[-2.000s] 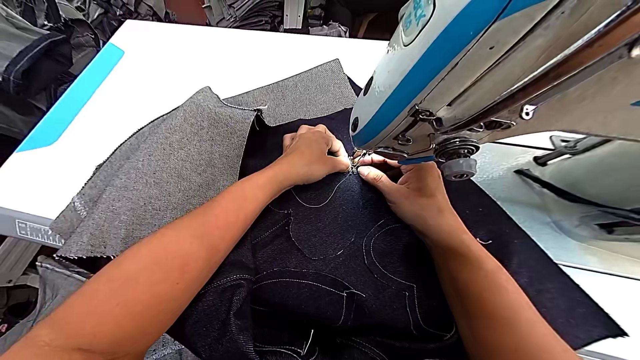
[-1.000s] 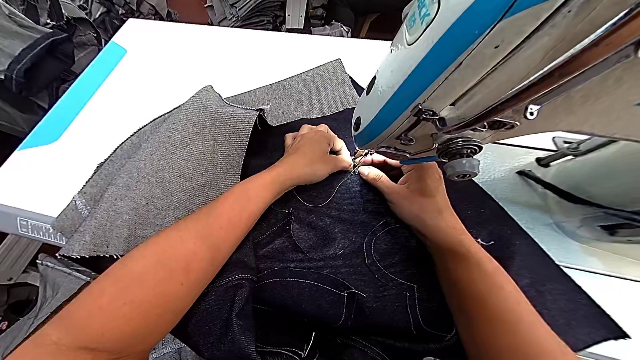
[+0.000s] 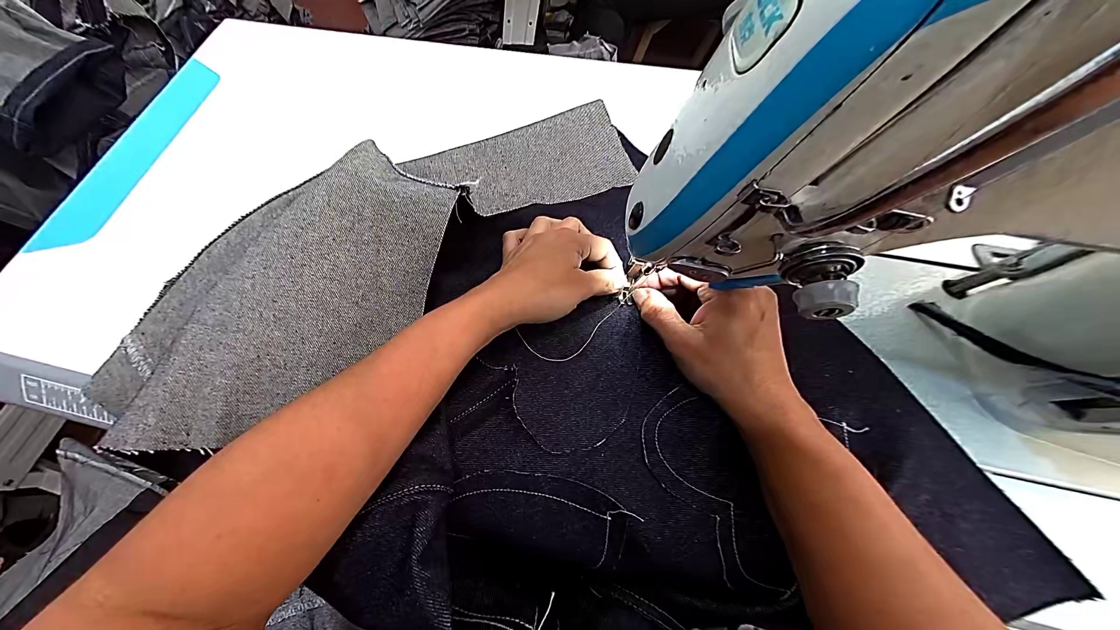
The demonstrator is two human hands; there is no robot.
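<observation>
Dark denim fabric with curved light stitching lies under the head of a white and blue sewing machine. My left hand rests on the denim left of the presser foot, its thumb and fingertips pinched at the cloth. From the right, my right hand meets it there, thumb and forefinger on the denim beside the foot. The fingertips of both hands nearly touch. A loose light thread loops below my left hand. The needle tip is hard to make out. Folded grey denim lies to the left, its paler side up.
The white table has a blue strip and a printed ruler scale along its left edge. Piles of denim stand beyond and left of it. A machine pulley or tension knob juts out above my right hand.
</observation>
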